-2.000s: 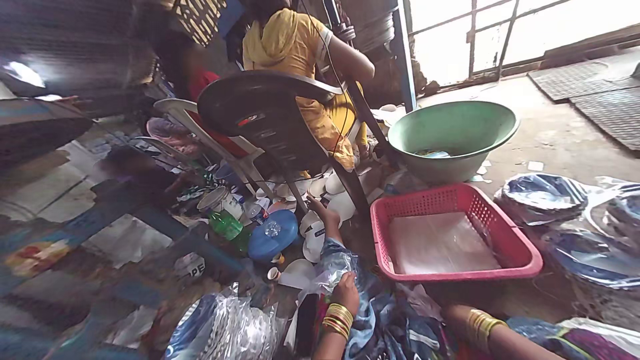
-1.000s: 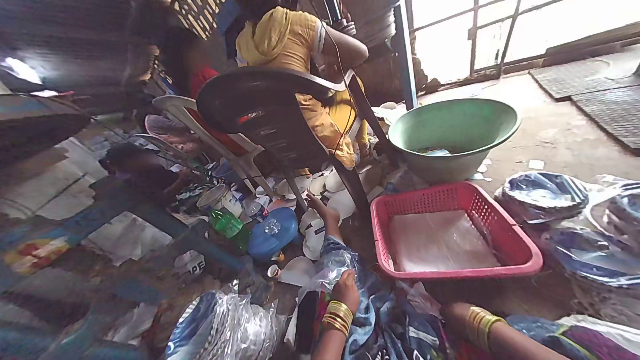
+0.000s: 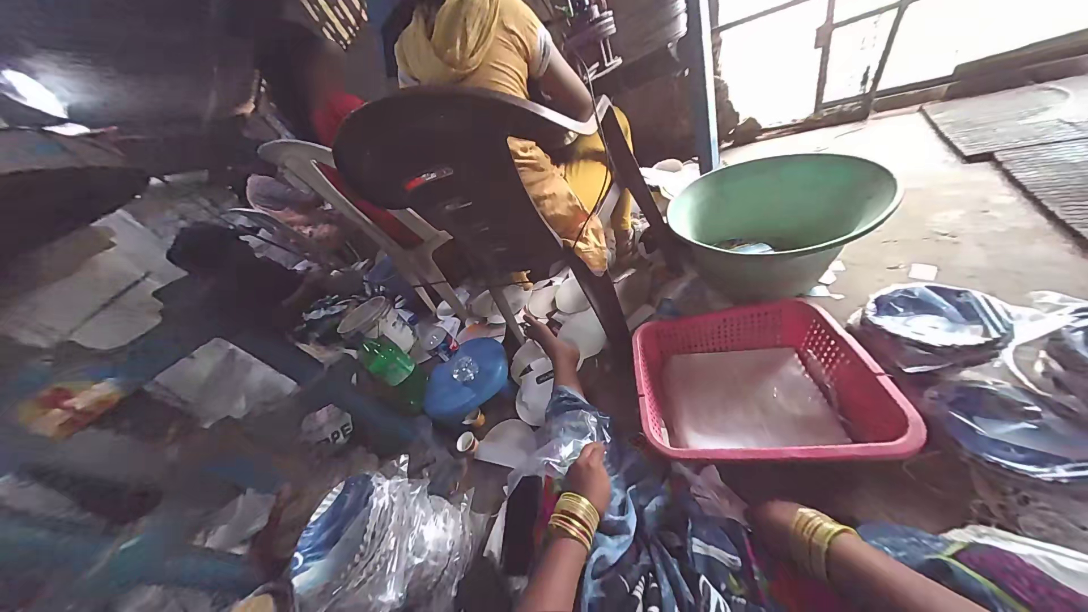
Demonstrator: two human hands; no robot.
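Note:
My left hand (image 3: 589, 478), with gold bangles at its wrist, is closed on a piece of clear plastic film (image 3: 571, 438) above my lap. My right hand (image 3: 772, 520), also with bangles, rests low near my lap; its fingers are hidden or unclear, so what it holds cannot be told. Ahead of it stands a pink plastic basket (image 3: 903, 425) with a stack of clear plastic sheets or bags (image 3: 752, 398) inside. Patterned blue cloth (image 3: 633, 527) covers my lap. At the lower left lies a stack of plastic-wrapped blue discs or plates (image 3: 382, 544).
A green plastic tub (image 3: 782, 204) stands behind the basket. Wrapped round packs (image 3: 935, 323) lie at the right. A black plastic chair (image 3: 459, 178) and a seated person in yellow (image 3: 476, 42) are ahead. A blue lidded container (image 3: 466, 382), a green bottle (image 3: 388, 361) and white discs (image 3: 571, 296) lie on the floor.
The seated person's arm and upper body have shifted a little. Both my hands have stayed in nearly the same places.

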